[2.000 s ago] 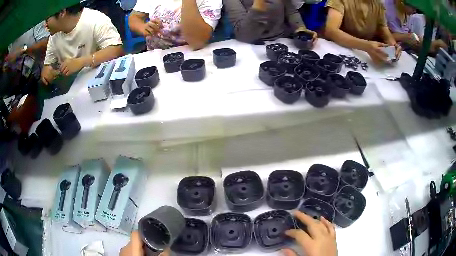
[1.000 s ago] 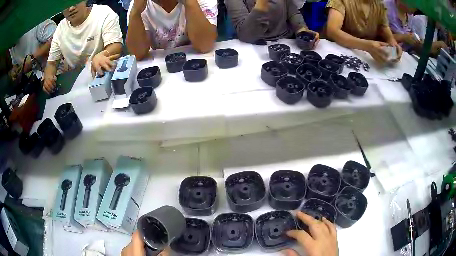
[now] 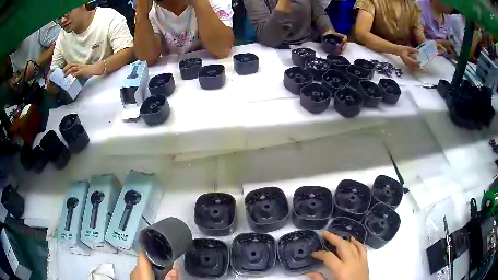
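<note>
My left hand [image 3: 143, 269], cut off by the bottom edge, holds a grey assembled unit [image 3: 176, 239] by its handle, with the open barrel head up and facing left. Black plastic housings stand in two rows in front of me, open side up, such as one in the back row [image 3: 266, 209] and one in the front row [image 3: 253, 254]. My right hand [image 3: 345, 260] rests with spread fingers at the rims of a front-row housing [image 3: 299, 250] and the housing [image 3: 345, 232] to its right. Whether it grips either one cannot be told.
Three retail boxes [image 3: 128, 210] lie at left, above a crumpled white cloth [image 3: 102, 272]. More housings [image 3: 315, 97] stand on the far side, near seated people. A thin dark tool [image 3: 395, 167] lies right of centre. Another carton [image 3: 134, 82] stands at far left.
The grey unit in my left hand has moved slightly left and up and tilted. My right hand has stayed put. Across the table, one carton has been picked up by a person at far left.
</note>
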